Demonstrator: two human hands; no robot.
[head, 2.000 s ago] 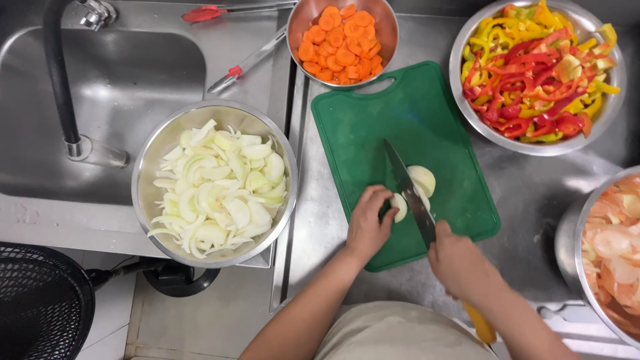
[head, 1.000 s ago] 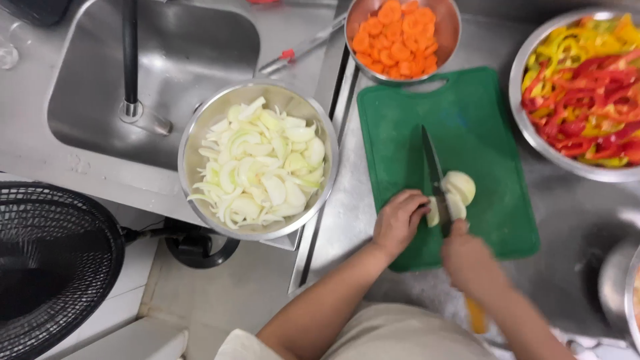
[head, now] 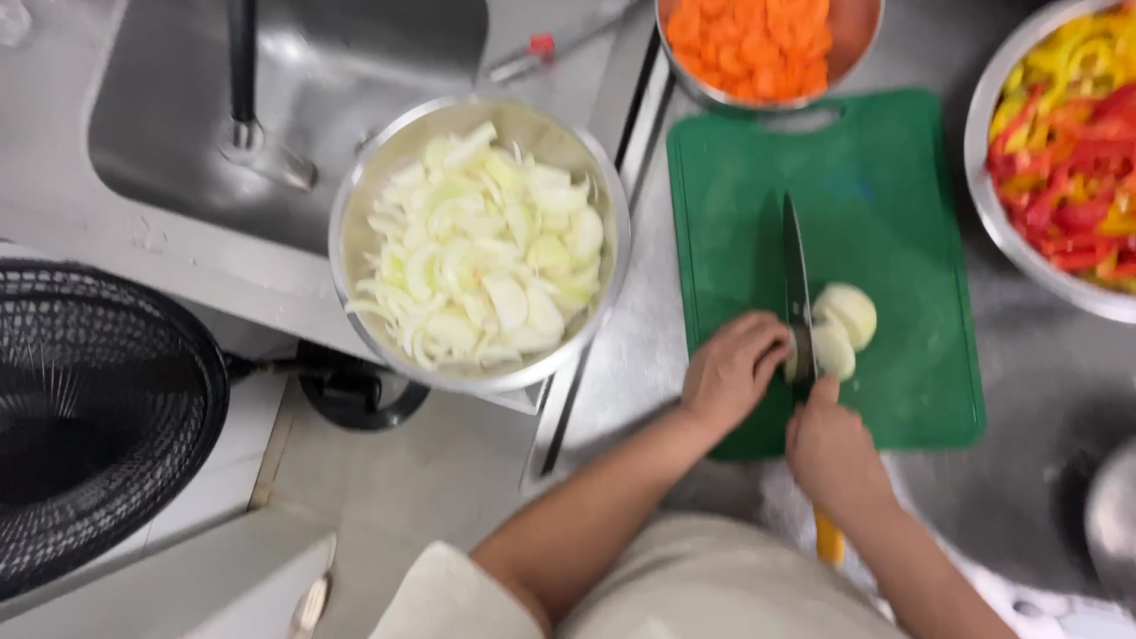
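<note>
On a green cutting board (head: 887, 204) lie pale onion pieces (head: 848, 315), some sliced off to the side. My right hand (head: 834, 444) grips a kitchen knife (head: 795, 257) with a yellow handle, its blade pointing away from me and down at the onion. Left of the blade, my left hand (head: 732, 368) has its fingers curled on a piece of onion, mostly hidden by the fingers and blade. A steel bowl (head: 348, 257) full of sliced onion (head: 479, 257) stands left of the board.
A bowl of carrot slices (head: 754, 44) stands behind the board, and a bowl of pepper strips (head: 1083, 177) at the right. Part of another metal vessel (head: 1114, 524) shows at the right edge. At left are a sink (head: 355, 89), its faucet (head: 244, 80) and a black fan (head: 98, 417).
The view has shifted left. My left hand stays on the onion, with the knife still in my right hand. More onion now lies to the right of the blade than two seconds ago.
</note>
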